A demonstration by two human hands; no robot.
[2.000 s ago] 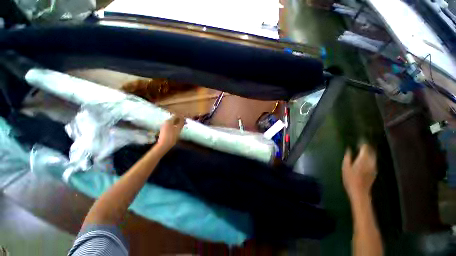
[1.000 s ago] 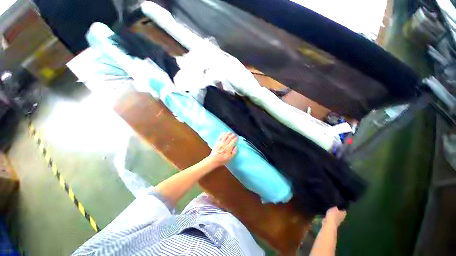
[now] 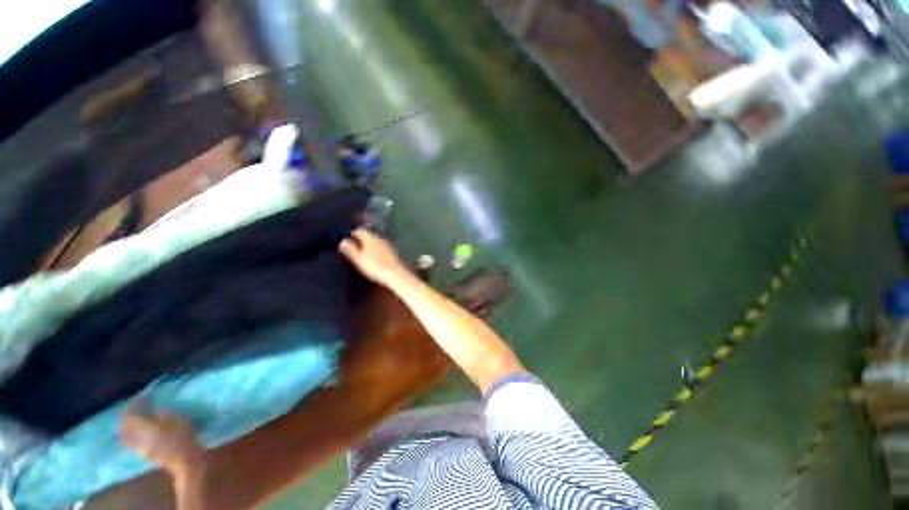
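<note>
The light blue fabric roll (image 3: 254,383) lies along the near edge of the brown table (image 3: 399,344). The wrinkled black fabric roll (image 3: 189,289) lies beside it, and a whitish roll (image 3: 150,234) lies behind that. My left hand (image 3: 161,438) is blurred and lies over the light blue roll; its fingers cannot be made out clearly. My right hand (image 3: 374,257) is at the end of the black roll, fingertips at its edge. Whether it grips the fabric is unclear.
A long dark roll (image 3: 90,50) crosses the upper left. Green floor (image 3: 558,269) with yellow-black tape (image 3: 718,356) lies to the right. A brown table (image 3: 608,80) with pale items stands at the upper right. Blue objects (image 3: 900,224) show at the right edge.
The view has swung right, so the rolls now sit at the left. My left hand went from the whitish roll to the light blue one. My right hand came from over the floor to the black roll's end.
</note>
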